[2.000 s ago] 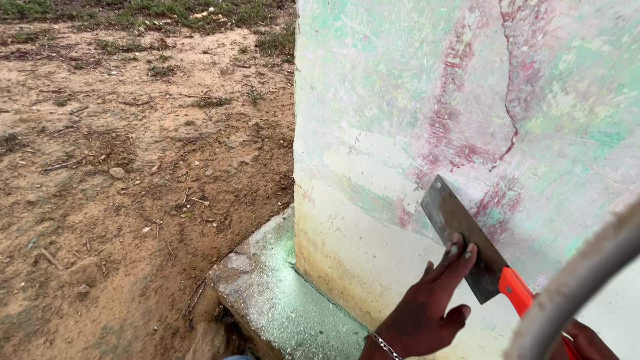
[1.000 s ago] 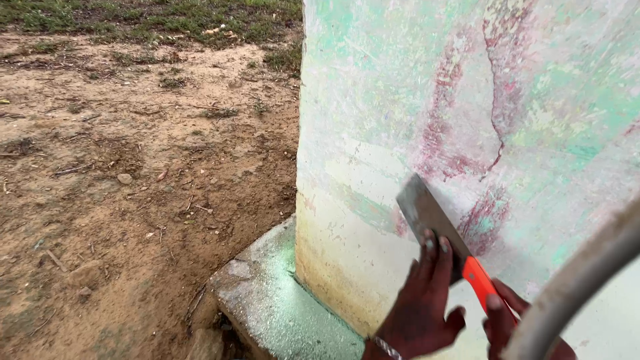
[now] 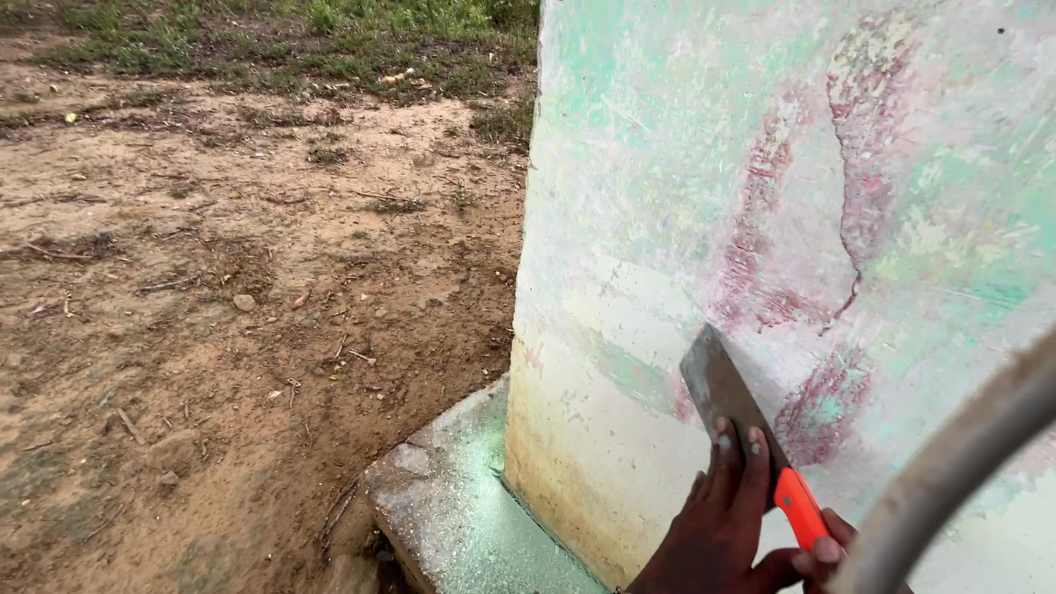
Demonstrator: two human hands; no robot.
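Note:
A broad-bladed knife like a cleaver (image 3: 730,392), with an orange-red handle, lies slanted against the painted wall (image 3: 635,305). My right hand (image 3: 825,549) grips the handle at the lower right, partly hidden by a curved bar. The fingertips of my left hand (image 3: 718,520) press on the flat of the blade near its handle end, its fingers extended and not wrapped around anything. Around the blade the wall shows scraped pink, white and green paint, with a crack above.
A curved, worn bar (image 3: 949,470) crosses the lower right foreground, blurred. A concrete ledge (image 3: 462,511) dusted with pale green powder juts from the wall's foot. Bare dirt (image 3: 247,330) with twigs and stones spreads left, grass (image 3: 165,41) beyond.
The knife and both hands have moved left along the wall between the oldest frame and the middle one. My right hand stays on the handle and my left fingers remain on the blade.

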